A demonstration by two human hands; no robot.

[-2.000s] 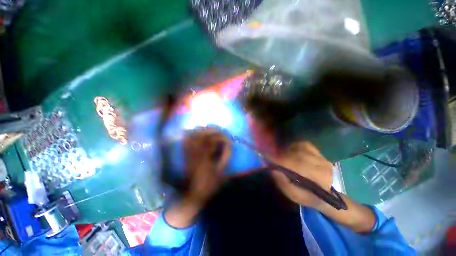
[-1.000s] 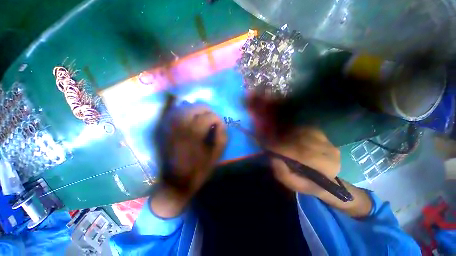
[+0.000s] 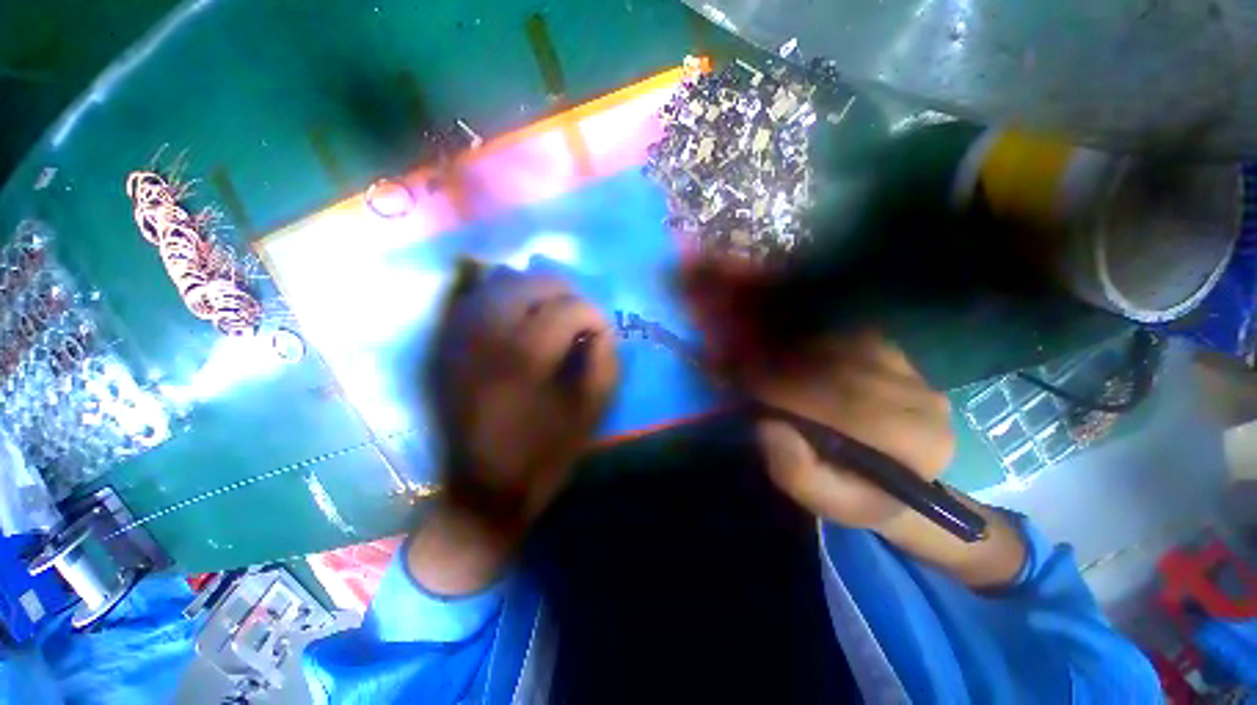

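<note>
My right hand (image 3: pixel 855 427) is closed around a long, thin, dark tool (image 3: pixel 896 482), held like a pen, possibly tweezers. Its tip points left toward a few small dark metal pieces (image 3: pixel 634 327) on the glossy blue-and-pink work mat (image 3: pixel 552 159). My left hand (image 3: pixel 517 386) is blurred over the middle of the mat, with fingers curled near the tool's tip. A dark spot shows at its fingertips; whether it holds something cannot be told. A heap of small metal parts (image 3: pixel 738 152) lies at the mat's far right corner.
A copper ring pile (image 3: pixel 193 262) lies left of the mat, silvery rings (image 3: pixel 83 400) farther left. A solder wire spool (image 3: pixel 90 565) sits at the left bench edge. A clear cone (image 3: pixel 965 62) hangs at upper right above a round tub (image 3: pixel 1172 234). A clear gridded tray (image 3: pixel 1034 420) is at right.
The view has shifted, showing more of the mat and parts heap than at first. My hands stay over the mat, with the dark tool still in my right hand.
</note>
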